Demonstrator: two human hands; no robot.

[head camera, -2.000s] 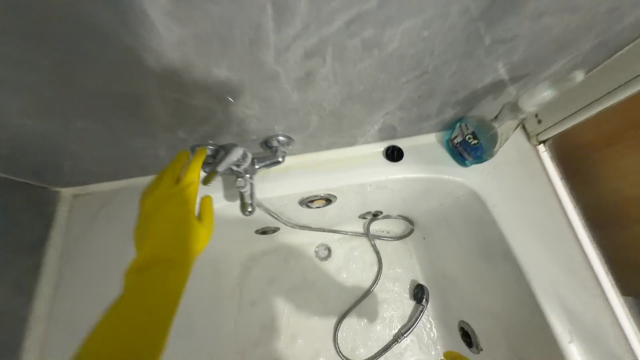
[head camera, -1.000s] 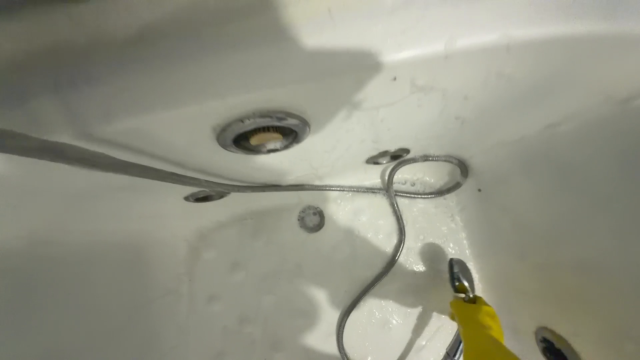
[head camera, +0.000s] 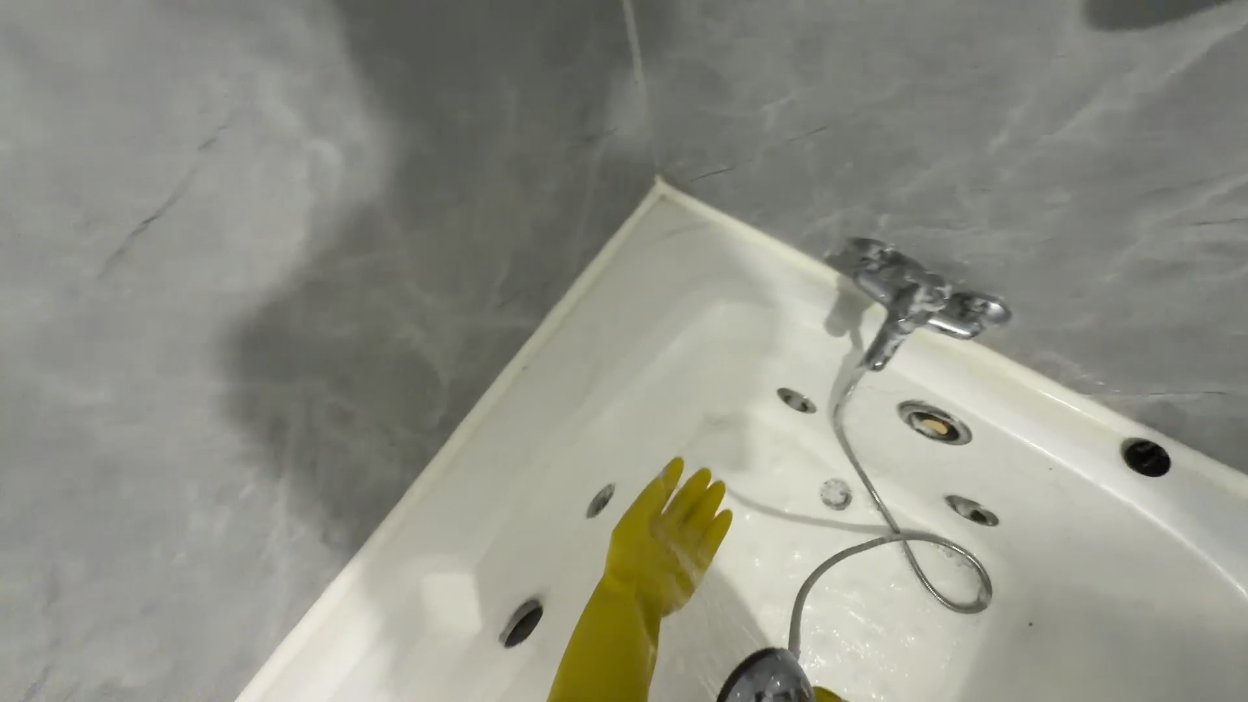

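My left hand, in a long yellow rubber glove, is over the white bathtub with its fingers apart and nothing in it. Water sprays onto its palm from the chrome shower head at the bottom edge. A small part of my right hand's yellow glove shows beside the shower head, which it appears to hold; most of that hand is out of view. The metal shower hose loops over the wet tub floor and runs up to the chrome mixer tap on the wall, which has white foam on it.
Grey marbled wall panels meet at the corner above the tub rim. In the tub are a round drain, an overflow fitting and several jet fittings. A dark round hole is in the right ledge.
My left hand has left the mixer tap and is now under the water spray. The shower head, which lay on the tub floor, has been picked up. The view has turned towards the corner.
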